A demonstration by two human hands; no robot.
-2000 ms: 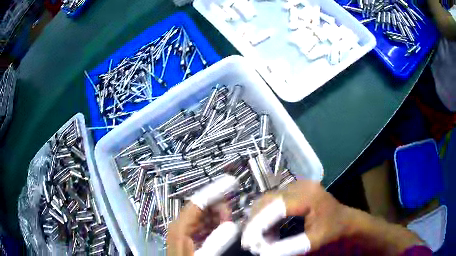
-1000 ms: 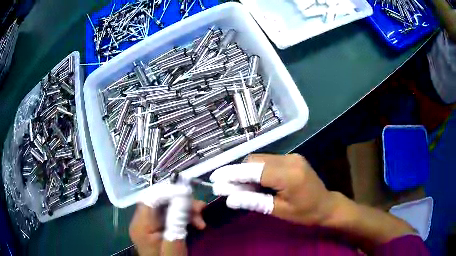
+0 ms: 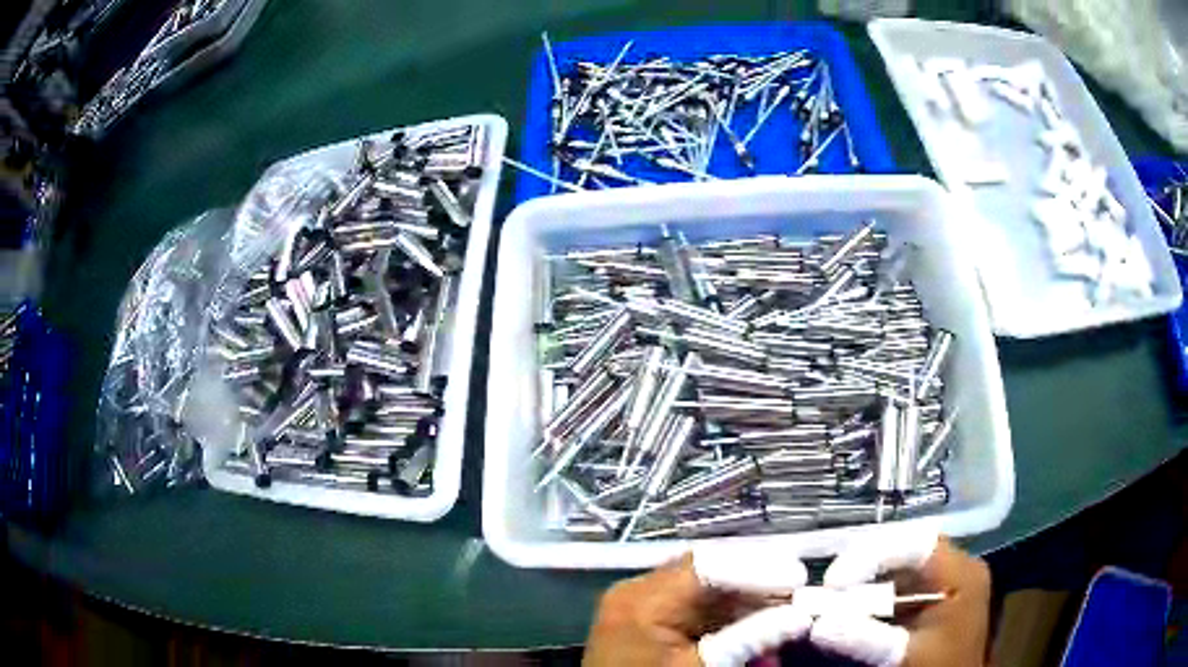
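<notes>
My left hand (image 3: 658, 610) and my right hand (image 3: 954, 602) meet at the bottom edge, in front of the central tub (image 3: 749, 553). White wraps cover the fingertips. Between the fingertips is a small white piece (image 3: 847, 599) with a thin rod (image 3: 920, 598) pointing right. Both hands pinch this piece; its left end is hidden by the left fingers. The tub is heaped with silver cylinders (image 3: 736, 407), many with thin rods and dark ends. The palms are partly cut off by the picture's edge.
The left tray (image 3: 480, 280) holds short silver tubes, with crinkled clear plastic (image 3: 163, 332) beside it. Behind the tub, the blue tray (image 3: 847, 72) holds thin rods. The white parts tray (image 3: 1010, 280) is at right. Another blue tray shows at the right edge.
The view has swung left, so the trays sit further right. My hands have come together fingertip to fingertip around the white piece; one second ago they were apart with a thin rod between them.
</notes>
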